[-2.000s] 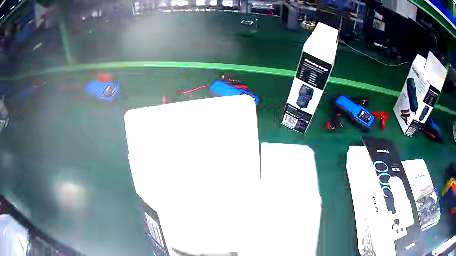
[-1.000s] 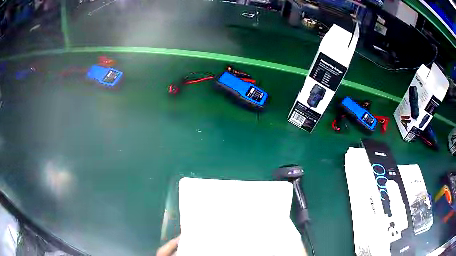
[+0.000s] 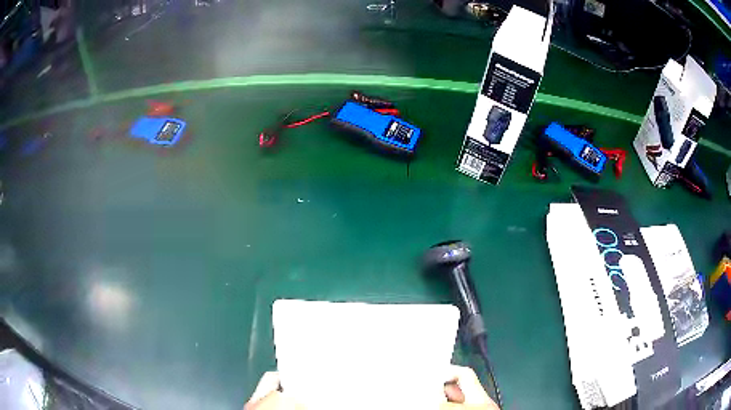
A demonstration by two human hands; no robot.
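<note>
A plain white carton (image 3: 365, 348), its face overexposed, is at the bottom centre of the head view. My left hand (image 3: 266, 391) grips its left edge and my right hand (image 3: 467, 389) grips its right edge. Both hands are cut off by the bottom of the picture. The carton's lower part is out of view. A black barcode scanner (image 3: 462, 284) lies on the green mat just right of the carton, its cable running down.
A flat carton stack (image 3: 589, 312) lies at the right. Two opened cartons (image 3: 498, 112) (image 3: 673, 128) stand at the far right side. Blue battery testers (image 3: 377, 126) (image 3: 574, 147) (image 3: 159, 130) with red and black leads lie along the far side of the green mat (image 3: 160, 240).
The white carton was larger and higher in view, hiding the scanner, and is now lower. The scanner is uncovered. Both hands now show at the carton's edges. The view has shifted slightly.
</note>
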